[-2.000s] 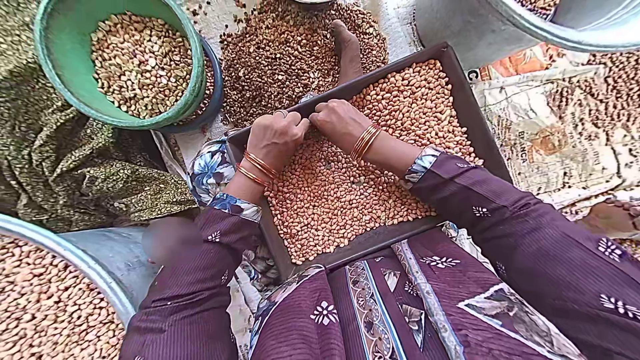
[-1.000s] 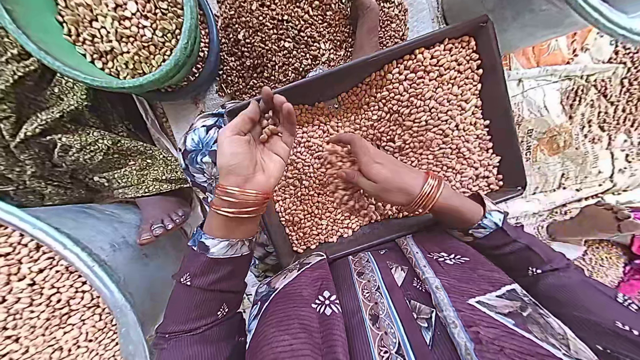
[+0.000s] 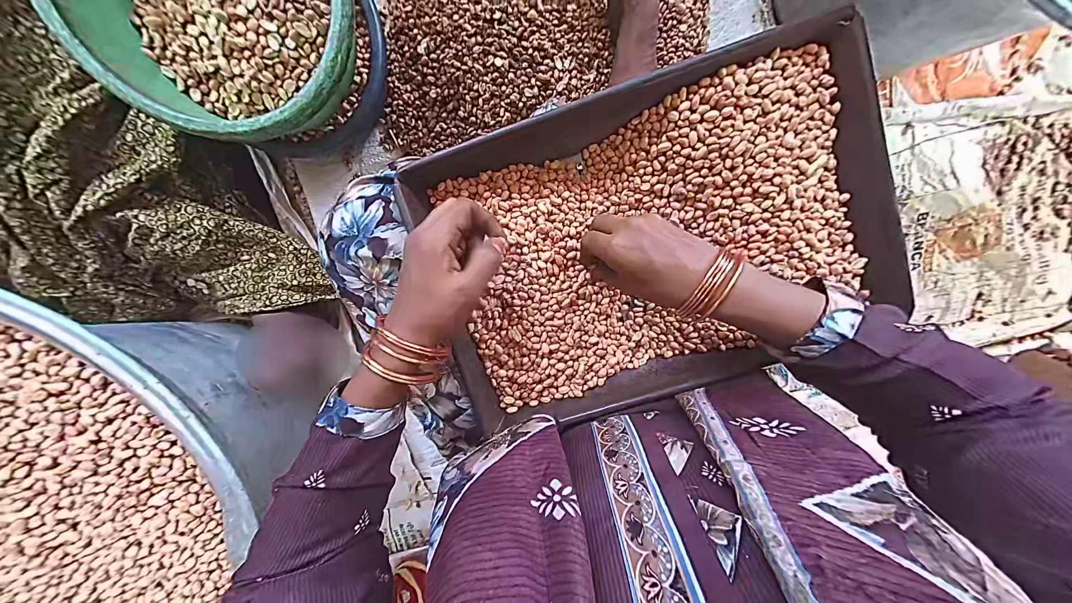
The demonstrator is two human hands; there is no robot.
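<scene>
A dark rectangular tray [image 3: 875,167] lies tilted across my lap, holding a layer of shelled peanuts [image 3: 720,159]. Over its left part is my left hand [image 3: 448,264], with curled fingers and the thumb near the forefinger; whether anything is inside cannot be seen. My right hand [image 3: 641,255] is palm down over the middle of the peanuts, fingers bent under and their tips hidden. The two hands are apart, with peanuts showing between them. Both wrists wear thin bangles.
A green tub [image 3: 335,75] of peanuts stands at the upper left inside a dark blue rim. A metal tub [image 3: 167,389] of peanuts is at the lower left. Beyond the tray lies a heap of darker nuts [image 3: 494,67] beside a person's foot [image 3: 634,42]. Printed sacking [image 3: 963,226] lies at right.
One second ago my left hand was turned palm up with peanuts in its fingers; it now has its fingers curled over the tray. Two seconds ago both hands were close together at the tray's far edge.
</scene>
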